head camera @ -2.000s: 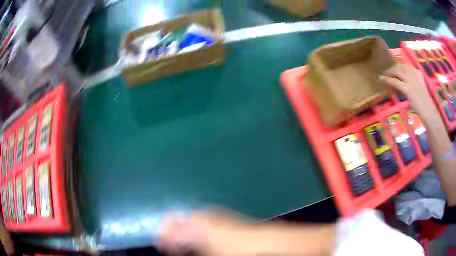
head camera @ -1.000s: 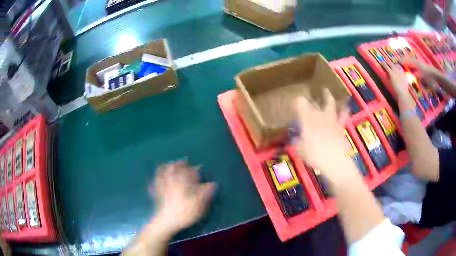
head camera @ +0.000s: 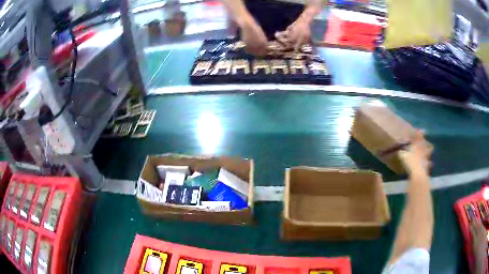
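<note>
A red-pink tray (head camera: 244, 258) of keypad phones, screens up, is cut off by the bottom edge. Behind it, an open brown box (head camera: 194, 214) holds white, blue and green items. An empty-looking open box (head camera: 335, 230) stands beside it to the right. My right hand (head camera: 417, 152) is farther right, fingers closed on the near end of another brown box (head camera: 383, 127), which lies at an angle. A thin dark line, possibly a pen, shows by the fingers. My left hand is not in view.
Stacked red-pink trays (head camera: 72, 217) of beige-backed phones are at left, near a grey instrument. Across the green bench a person's hands work over a black tray (head camera: 257, 78). Another tray (head camera: 461, 206) and a hand show at the right edge.
The empty box has come off the phone tray onto the bench. The tray now lies lower and straighter. My right hand has moved to the farther box; my left hand has left the view.
</note>
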